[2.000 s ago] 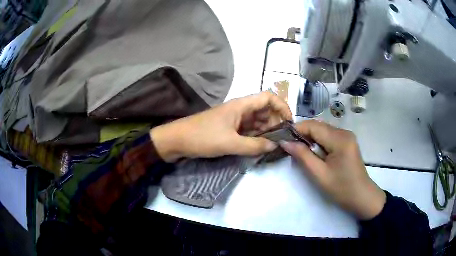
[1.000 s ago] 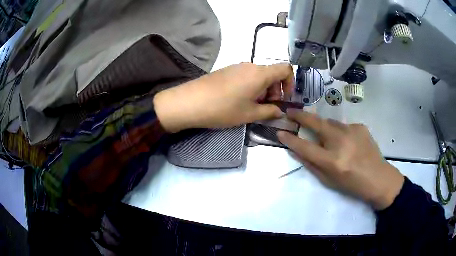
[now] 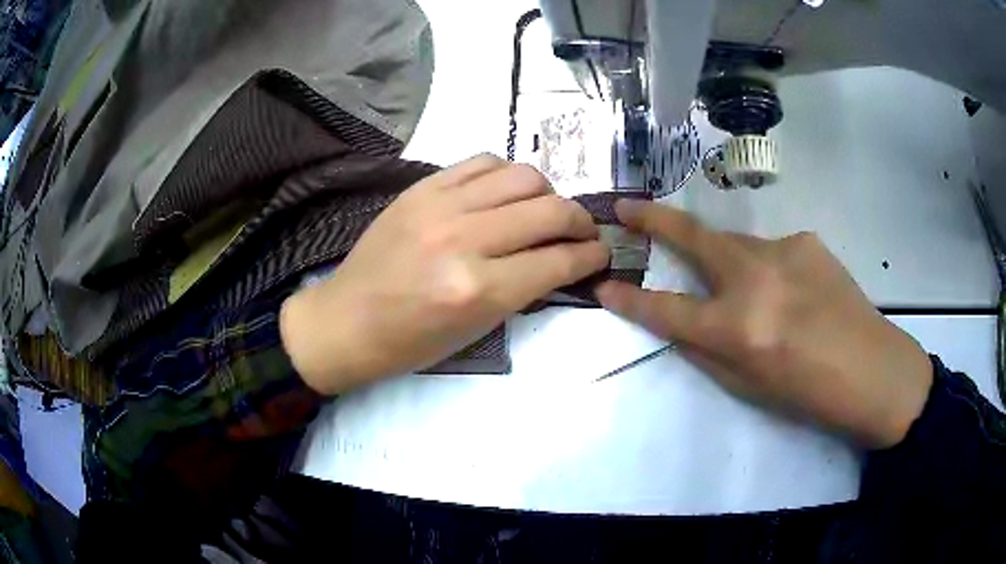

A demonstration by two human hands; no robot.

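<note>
The dark brown ribbed panel [image 3: 331,209] runs from the left to the presser foot [image 3: 634,154]. My left hand [image 3: 452,264] lies on its end with bent fingertips pressing the fabric. My right hand [image 3: 772,320] holds the panel's end down with spread fingertips, just below the foot. A small grey strip [image 3: 627,249] shows on the brown end between the hands. A thin dark metal spike [image 3: 634,361] sticks out from under my right hand, its tip towards the left; its grip is hidden. A flat striped corner [image 3: 480,355] shows below my left hand.
Grey fabric [image 3: 364,44] is heaped at the left, with a green patch [image 3: 210,253] beside the brown. The white sewing machine head [image 3: 673,55] and a cream ribbed knob [image 3: 750,160] are above the hands. Scissors [image 3: 1001,331] are cut off at the right edge.
The brown end, lifted and pinched in both hands earlier, now lies flat at the foot. My left hand has moved left along it. The spike has come into sight. The machine head appears larger and closer.
</note>
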